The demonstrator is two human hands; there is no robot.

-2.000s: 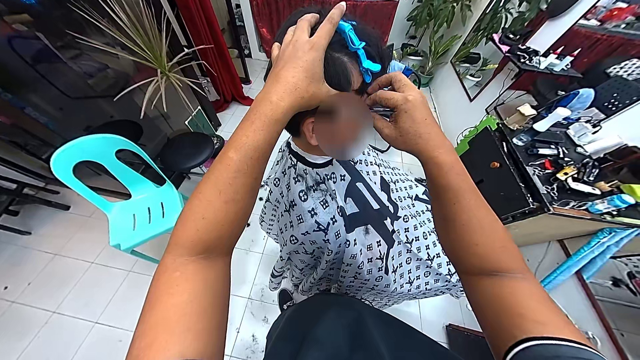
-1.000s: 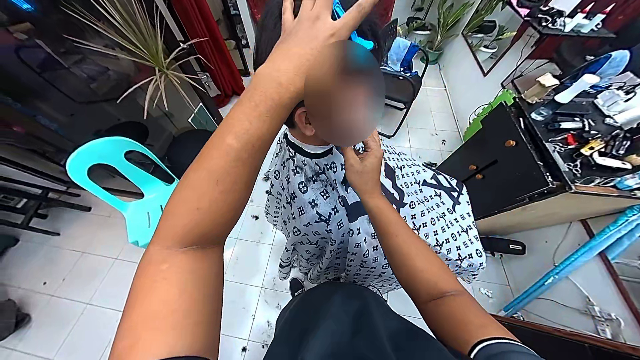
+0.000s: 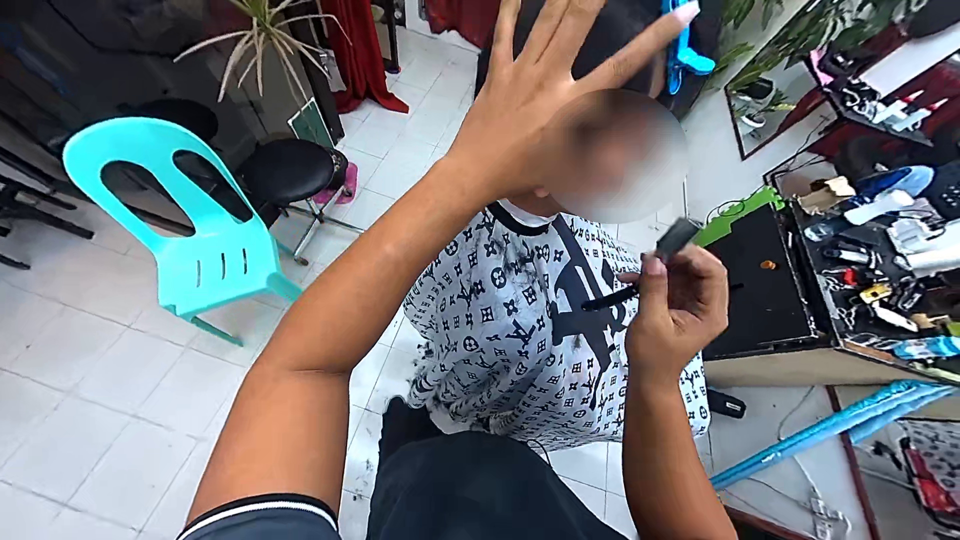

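Note:
My left hand (image 3: pixel 525 112) rests with spread fingers on the head of a seated person, holding nothing. A blue hair clip (image 3: pixel 682 56) sits in the dark hair beside its fingertips. My right hand (image 3: pixel 675 300) pinches a small dark tool, which looks like a straight razor (image 3: pixel 675 238), in front of the person's chest and apart from the face. The tool's dark handle end points left. A white barber cape (image 3: pixel 502 330) with black patterns covers the person and has cut hair on it. A white strip (image 3: pixel 525 216) circles the neck.
A turquoise plastic chair (image 3: pixel 217 247) and a black round stool (image 3: pixel 289 171) stand at left. A cluttered counter (image 3: pixel 840 300) with clippers and bottles is at right, above a blue wrapped pole (image 3: pixel 832 427). Cut hair lies on the tiled floor (image 3: pixel 112 397).
My right hand has moved away from the person's face and lower, and the small dark tool in it now shows plainly. My left hand stays on the head.

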